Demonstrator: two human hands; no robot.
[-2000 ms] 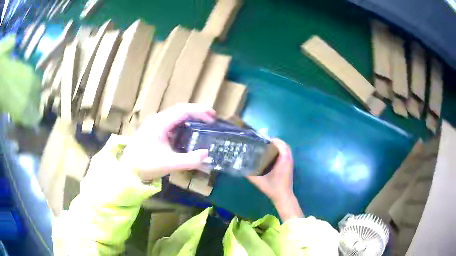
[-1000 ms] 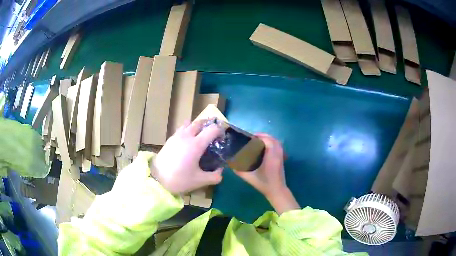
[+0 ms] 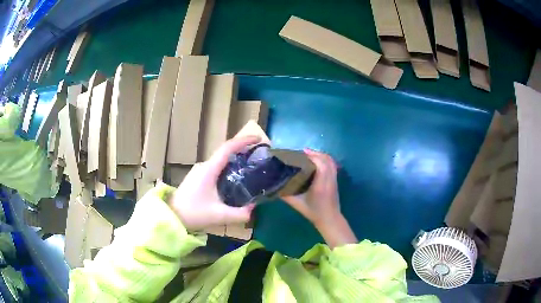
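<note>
My left hand (image 3: 201,192) grips a dark product in shiny clear film (image 3: 249,177), just left of the picture's middle. My right hand (image 3: 323,192) holds a long brown box (image 3: 295,161), seen nearly end-on. The wrapped product is at the box's mouth; how far it is inside cannot be told. A pale flap (image 3: 253,131) stands up behind the product, beside my left fingers.
Overlapping long boxes (image 3: 190,112) lie on the bench at left. More boxes lie on the green conveyor belt (image 3: 255,35). A fan (image 3: 444,258) stands at the near right, by a large carton (image 3: 525,183). Another person's yellow-green sleeve (image 3: 24,163) shows at left.
The wrapped product was first held lengthwise between both hands with its printed side showing; now it is at the box's mouth. Since the last frame more of its dark film shows. The view has shifted.
</note>
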